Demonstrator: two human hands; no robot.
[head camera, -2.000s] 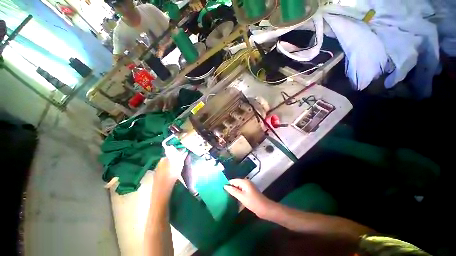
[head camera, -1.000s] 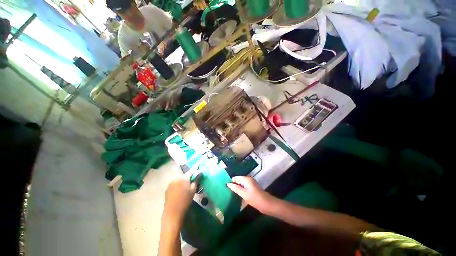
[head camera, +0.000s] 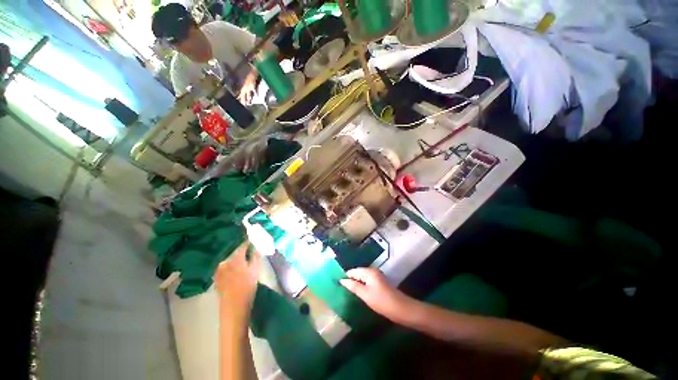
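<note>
A green fabric strip lies flat at the needle area of the overlock machine, under the bright lamp glare. My right hand pinches the strip's right edge between thumb and fingers. My left hand is at the left table side, beside the crumpled green cut pieces. Its fingers are bent; whether they hold anything is unclear. More green band hangs over the table's front edge below my hands. Glare hides the presser foot.
A parts tray and a red item are on the table's right. A narrow green tape crosses the machine's right side. Thread cones, a red bottle and a person are behind. White fabric is at upper right.
My left hand has moved from the strip near the needle leftward towards the green heap. My right hand keeps its place on the strip's edge. The person opposite has raised their head somewhat.
</note>
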